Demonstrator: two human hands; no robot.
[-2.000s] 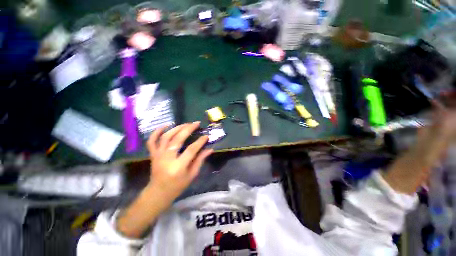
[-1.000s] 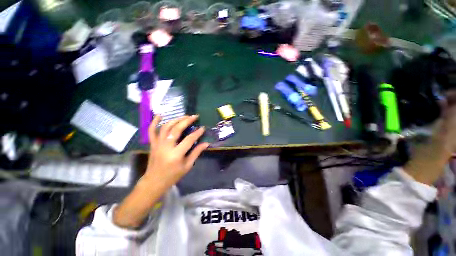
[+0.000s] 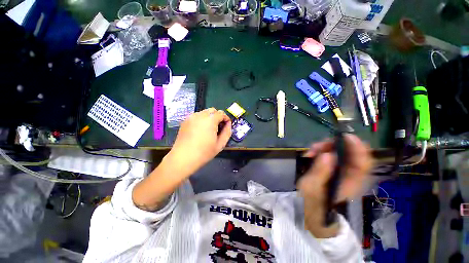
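Observation:
A small watch board (image 3: 240, 131) lies at the bench's front edge, with a yellow and white battery (image 3: 236, 109) just behind it. My left hand (image 3: 201, 134) is at the board's left side, fingers curled and fingertips close together. A small dark spot shows at the fingertips; I cannot tell whether they grip a part or the board's edge. My right hand (image 3: 337, 172), blurred, is in front of the bench edge to the right of the board. It holds a black-handled soldering iron (image 3: 337, 177) upright in view, its tip end towards the bench and blurred.
A cream stick (image 3: 281, 114), tweezers (image 3: 311, 114), dark rings (image 3: 265, 109) and blue straps (image 3: 312, 95) lie right of the board. A purple-strap watch (image 3: 159, 100) and label sheet (image 3: 119, 119) lie left. Plastic cups (image 3: 213, 7) stand behind; a green tool (image 3: 421, 113) is far right.
My right hand has come in from the far right edge and now holds the soldering iron. My left hand has moved closer to the board, and its spread fingers have drawn together.

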